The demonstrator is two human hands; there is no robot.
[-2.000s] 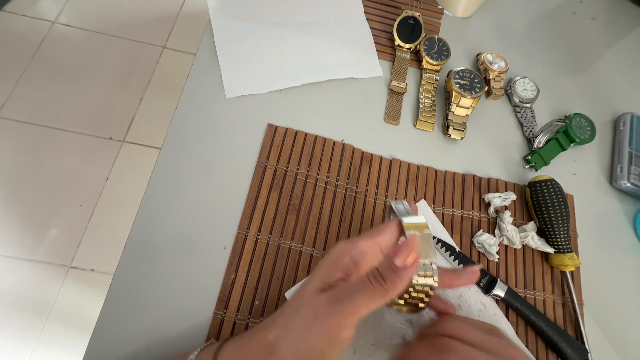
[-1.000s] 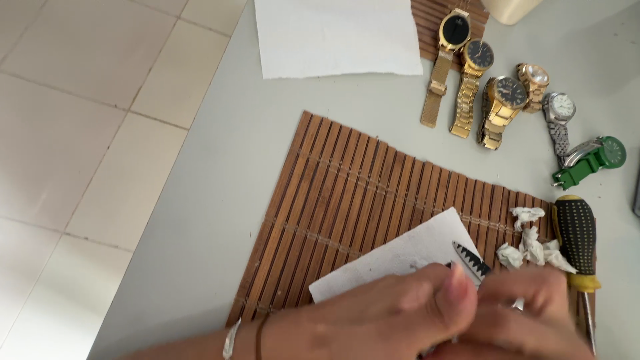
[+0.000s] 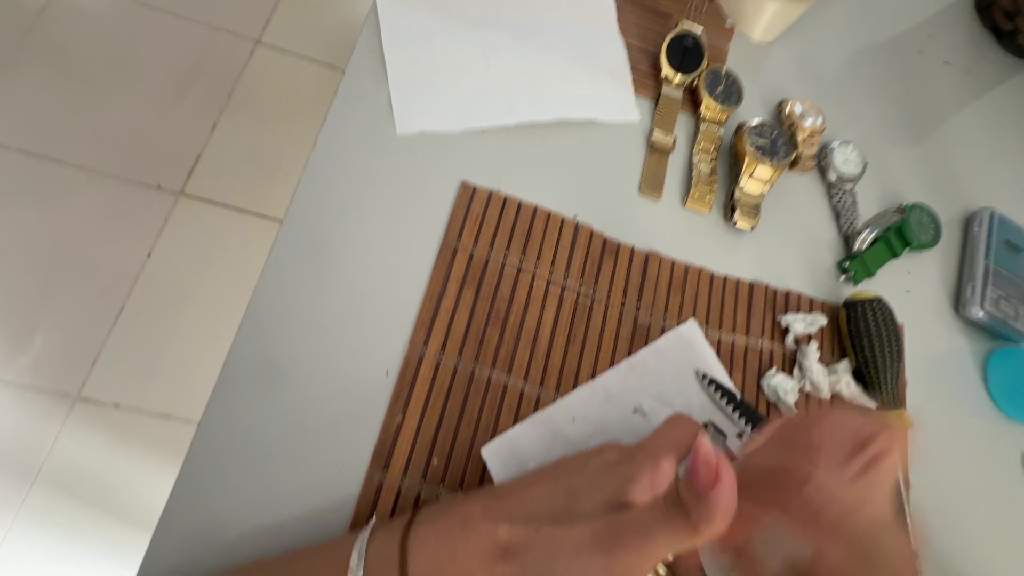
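Observation:
My left hand (image 3: pixel 640 512) is closed around a gold-tone metal watch, of which only a bit of the bracelet (image 3: pixel 662 566) shows beneath it and a silvery part (image 3: pixel 714 434) by the thumb. Beside it on the right, touching or nearly so, is my right hand (image 3: pixel 832 488), blurred; what its fingers hold is hidden. Below both hands a white paper sheet (image 3: pixel 592 408) lies on a brown bamboo mat (image 3: pixel 512 296). A serrated black blade (image 3: pixel 728 400) pokes out past the hands over the paper's edge.
Crumpled white tissue pieces (image 3: pixel 812 370) and a screwdriver with a black and yellow handle (image 3: pixel 872 344) lie at the mat's right. Beyond stand several watches, among them a green one (image 3: pixel 892 240) and a gold one (image 3: pixel 756 172). A plastic case (image 3: pixel 992 272) sits far right, white paper (image 3: pixel 512 64) at the top.
The gold-tone watch, plainly visible between my hands two seconds ago, is now mostly covered by them. The view has shifted somewhat. More of the paper on the mat shows.

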